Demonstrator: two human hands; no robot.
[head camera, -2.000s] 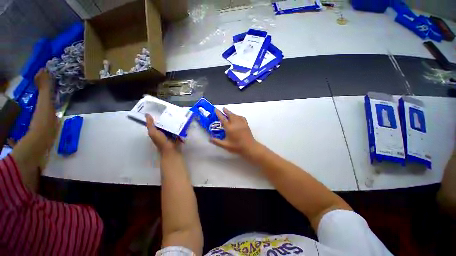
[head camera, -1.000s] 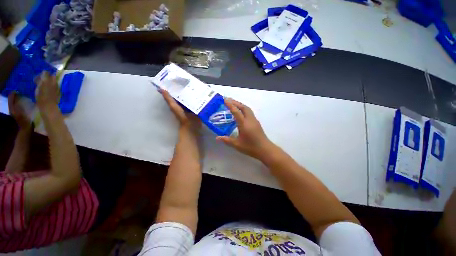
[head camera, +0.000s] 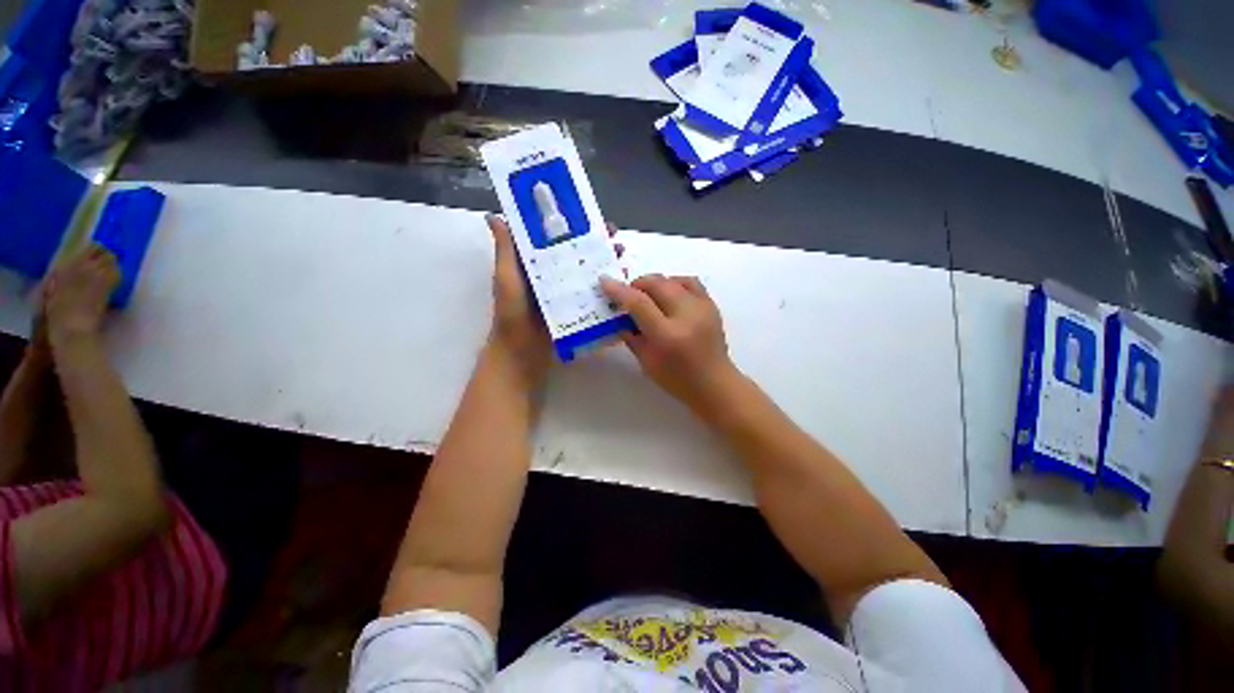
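Note:
A white and blue retail box (head camera: 552, 244) is held upright over the white table, its window showing a white plug on blue. My left hand (head camera: 517, 291) grips its left side from behind. My right hand (head camera: 677, 329) is at the box's lower right edge, with fingers on its front. The inner tray is now hidden inside or behind the box, except for the plug seen in the window. Two retail boxes, a nearer one (head camera: 1064, 386) and a farther one (head camera: 1131, 404), lie side by side at the right.
Flat box blanks (head camera: 744, 95) lie in a loose pile at centre back. An open carton (head camera: 325, 84) with white plugs stands at back left, beside a heap of cables (head camera: 125, 71). A neighbour's hands hold a blue tray (head camera: 130, 241) at the left; another person's arm shows at far right.
The blue tray with its cable has gone from beside the box into it. The box has turned more upright, its window facing me. The neighbour's hands have come together at the blue tray.

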